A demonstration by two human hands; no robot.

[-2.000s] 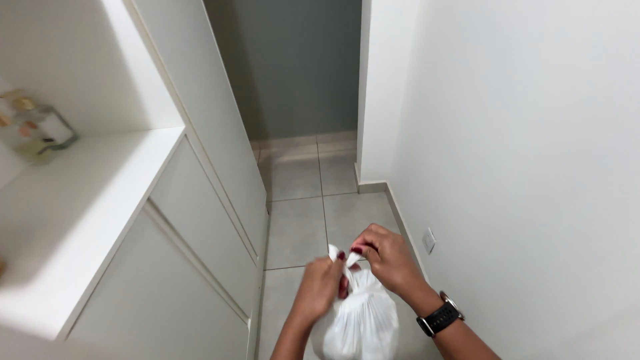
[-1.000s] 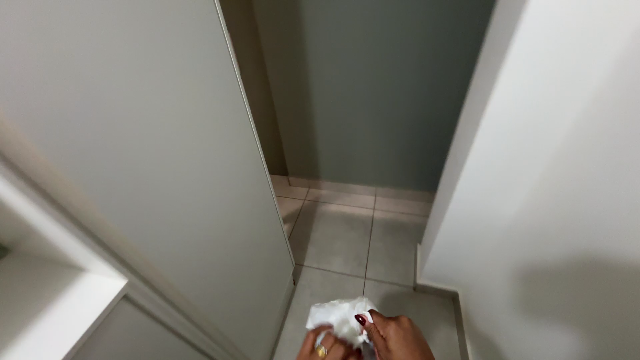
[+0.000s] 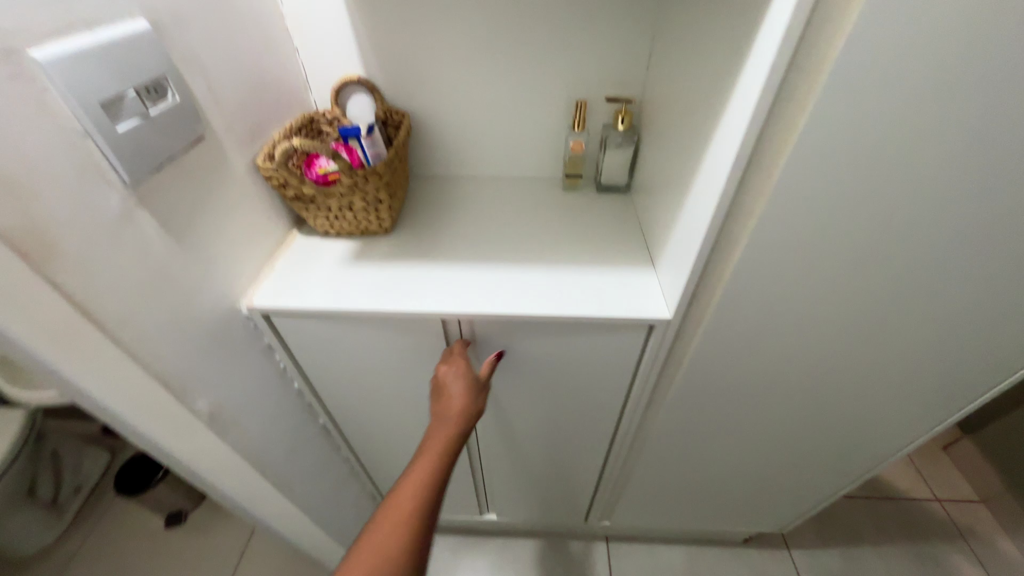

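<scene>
My left hand (image 3: 464,384) reaches up from the bottom of the view to a white two-door cabinet. Its fingers are hooked at the top of the groove between the left door (image 3: 360,384) and the right door (image 3: 560,408), with the thumb raised over the right door. Both doors look closed or nearly so. My right hand is out of view, and so is the white plastic bag. Above the doors is a white shelf (image 3: 480,280). It bears a woven basket (image 3: 352,200) with small packages, a slim glass bottle with a gold cap (image 3: 574,156) and a glass pump bottle (image 3: 617,160).
A wall plate with a socket (image 3: 128,100) is at the upper left. Beyond a door frame at the lower left are part of a toilet (image 3: 32,480) and a small bin (image 3: 160,488). A tall pale panel (image 3: 840,240) stands to the right, above the tiled floor (image 3: 904,536).
The view has swung from the passage to the cabinet. Both hands were at the white bag earlier; now my left hand is at the cabinet doors, and the bag and my right hand are out of view.
</scene>
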